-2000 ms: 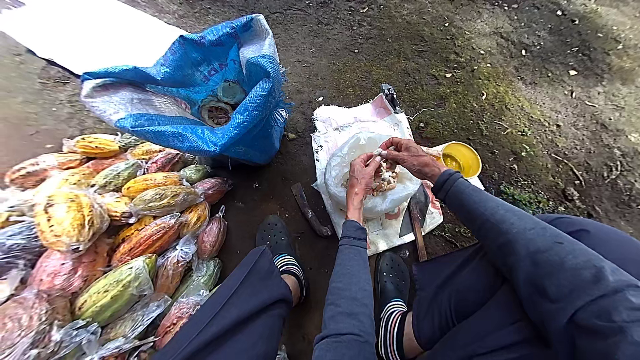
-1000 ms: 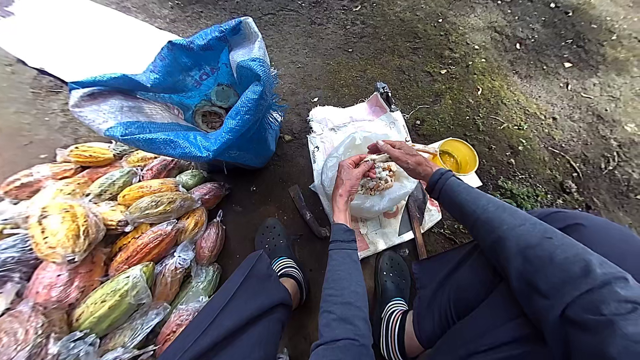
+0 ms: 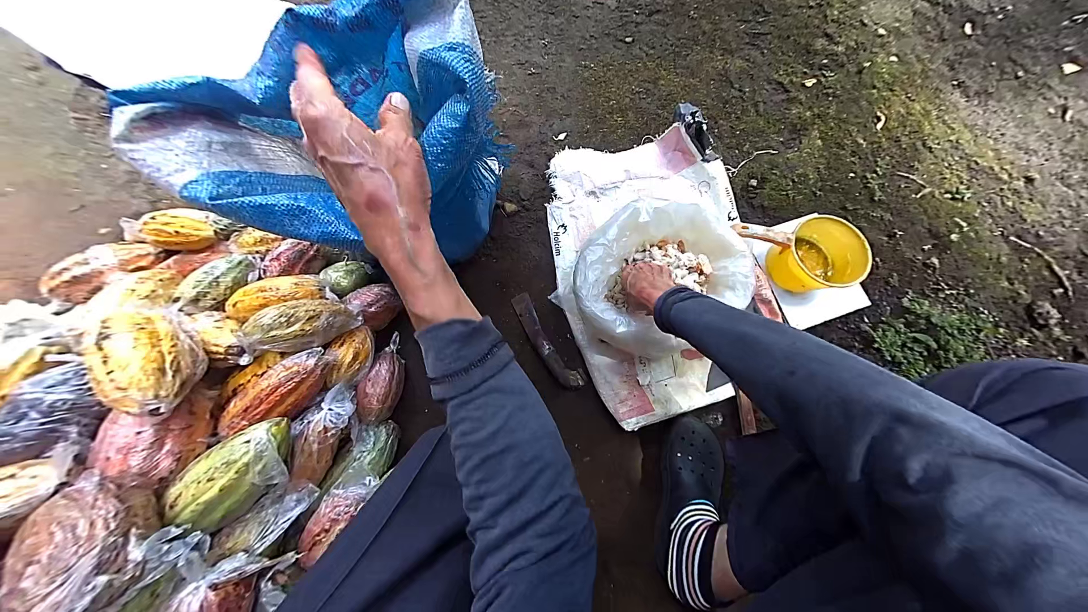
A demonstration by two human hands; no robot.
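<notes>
My left hand (image 3: 370, 166) is raised over the near side of a blue and white woven sack (image 3: 463, 127), fingers apart, holding nothing. My right hand (image 3: 648, 285) reaches down into a whitish plastic bag (image 3: 722, 246), its fingertips hidden among pale cacao beans (image 3: 680, 262); whether it grips any cannot be seen. The bag stands on a flattened printed sack (image 3: 633, 391) on the ground. Many cacao pods (image 3: 280, 393), yellow, green and reddish, several wrapped in clear plastic, lie heaped at the left.
A yellow plastic container (image 3: 850, 255) with a handled tool (image 3: 762, 235) in it stands on a white sheet (image 3: 837, 306) right of the bag. A curved, dark blade-like tool (image 3: 544, 340) lies on the soil by the printed sack. My black clog (image 3: 693, 459) is just below.
My left hand has moved from the plastic bag up and left to the blue sack. My right hand has gone down into the beans; both hands were together over the bag before.
</notes>
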